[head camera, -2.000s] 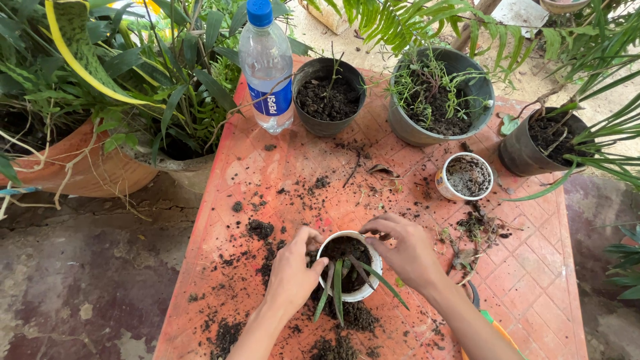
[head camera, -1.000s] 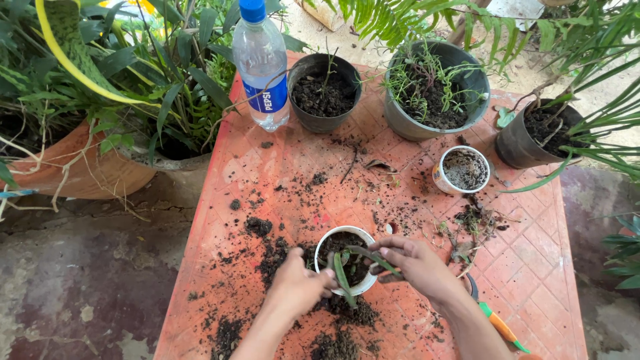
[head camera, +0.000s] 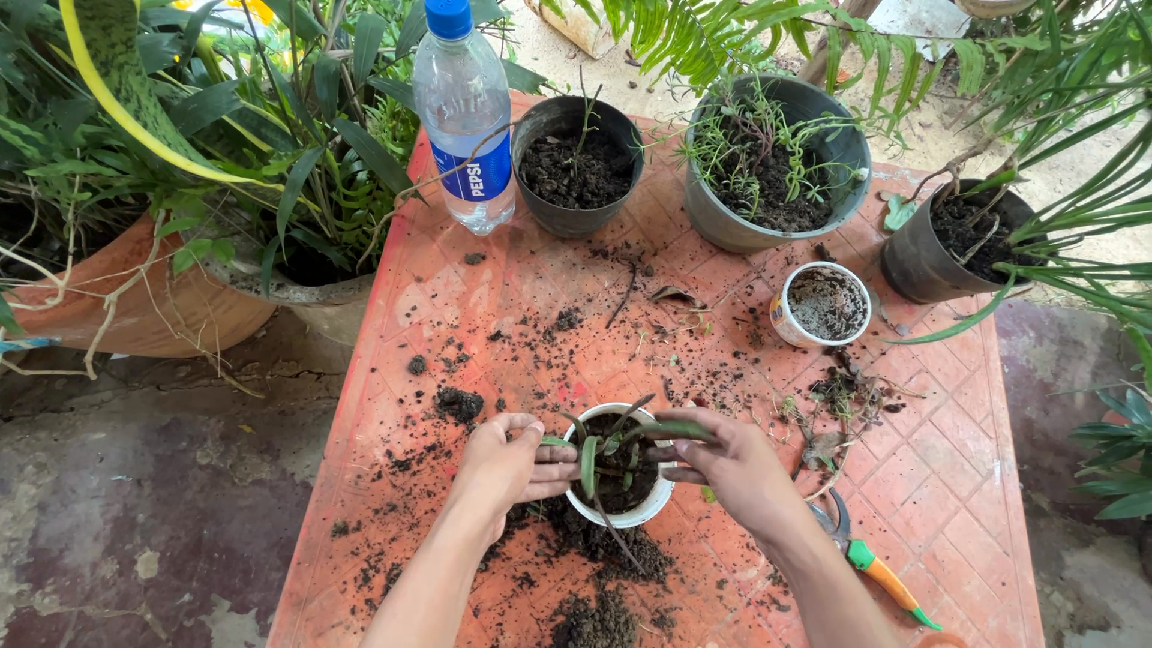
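A small white plastic pot (head camera: 650, 509) full of dark soil stands on the red table, holding a small plant with long narrow leaves (head camera: 589, 466). At its left rim is my left hand (head camera: 517, 459), fingers spread toward the pot, a leaf tip by the thumb. My right hand (head camera: 715, 454) is on the other side, its fingers around a long leaf near the rim; whether they press on it is unclear. Loose soil (head camera: 594, 621) lies in heaps below the pot and to its left.
Across the table's (head camera: 504, 315) back stand a Pepsi bottle (head camera: 463, 117), a black pot (head camera: 576, 216), a grey-green pot (head camera: 738, 229) and a dark pot (head camera: 918, 256). A soil-stained white cup (head camera: 821, 304) is in front of them. Pruning shears (head camera: 877, 571) lie beside my right forearm.
Both hands have moved a little outward from over the pot, and the plant's leaves now spread differently. The shears, partly hidden two seconds ago, show more fully beside the right forearm.
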